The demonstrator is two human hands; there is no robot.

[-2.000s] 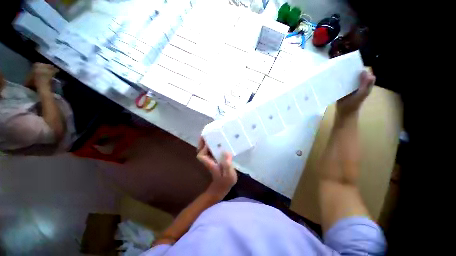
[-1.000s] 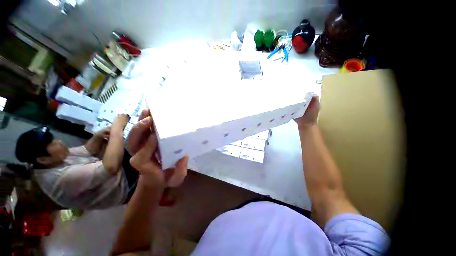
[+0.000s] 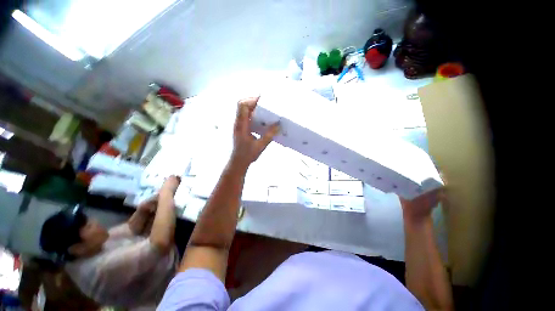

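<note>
A long white bar of product boxes (image 3: pixel 344 152) is held above the table, sloping down to the right, with a row of small dark marks along its front side. My left hand (image 3: pixel 252 130) grips its upper left end, thumb on the front side. My right hand (image 3: pixel 423 203) holds its lower right end from below; its fingers are partly hidden. More white product boxes (image 3: pixel 347 203) stand stacked on the table below and behind the bar. The bright glare hides many box edges.
A tan carton flap (image 3: pixel 459 182) stands at the right. Behind are blue-handled pliers (image 3: pixel 351 74), a green object (image 3: pixel 330 61), a red-and-black object (image 3: pixel 377 50), a dark brown carving (image 3: pixel 417 48) and an orange ring (image 3: pixel 450 70). Another person (image 3: pixel 122 252) works at left.
The bar first sloped down to the left; now its left end is raised and its right end is lower. Both hands keep hold. The view has tilted up, showing the wall and a ceiling light.
</note>
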